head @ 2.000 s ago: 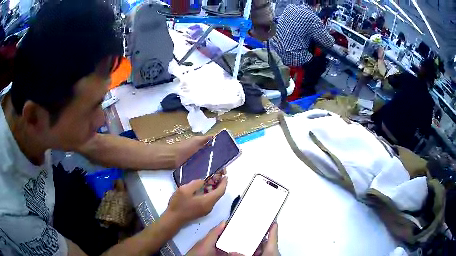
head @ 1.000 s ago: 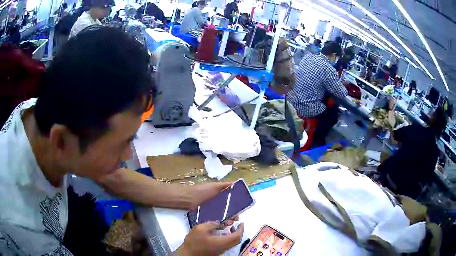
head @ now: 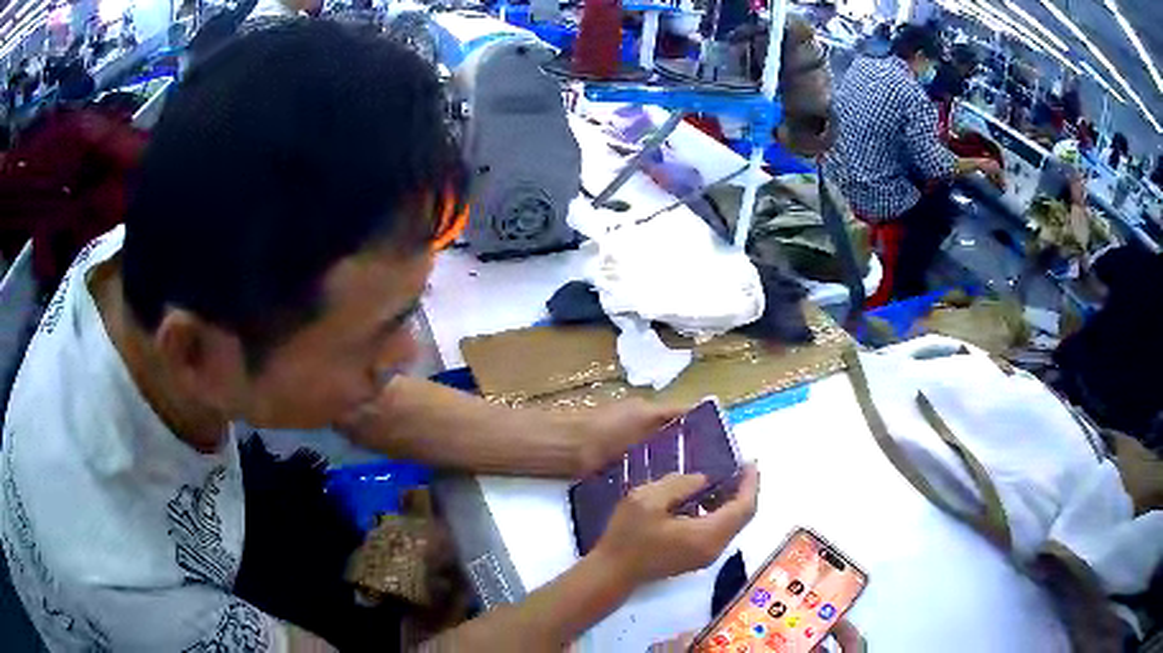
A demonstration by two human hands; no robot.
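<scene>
My smartphone [head: 788, 602], with app icons on an orange-pink screen, is tilted at the bottom edge, its lower end cut off. Only a sliver of my left hand [head: 679, 643] shows at its left side. Fingertips of my right hand [head: 847, 635] show at its right edge. The rest of both hands is out of the picture. Another person's smartphone [head: 657, 472], with a dark purplish screen, lies in that person's hand above mine. A finger of their other hand touches the screen.
The person [head: 140, 459] leans in from the left over the white table [head: 931, 580]. White cloth with brown edging [head: 1008, 440] lies at right. Cardboard [head: 536, 364] with white scraps [head: 682, 274] and a grey machine head [head: 520, 160] stand behind. Brown pieces [head: 402, 555] lie low left.
The view has turned, so the scene sits further right than one second ago. My phone's screen was blank white two seconds ago and now shows icons. The other person's finger has moved onto their screen.
</scene>
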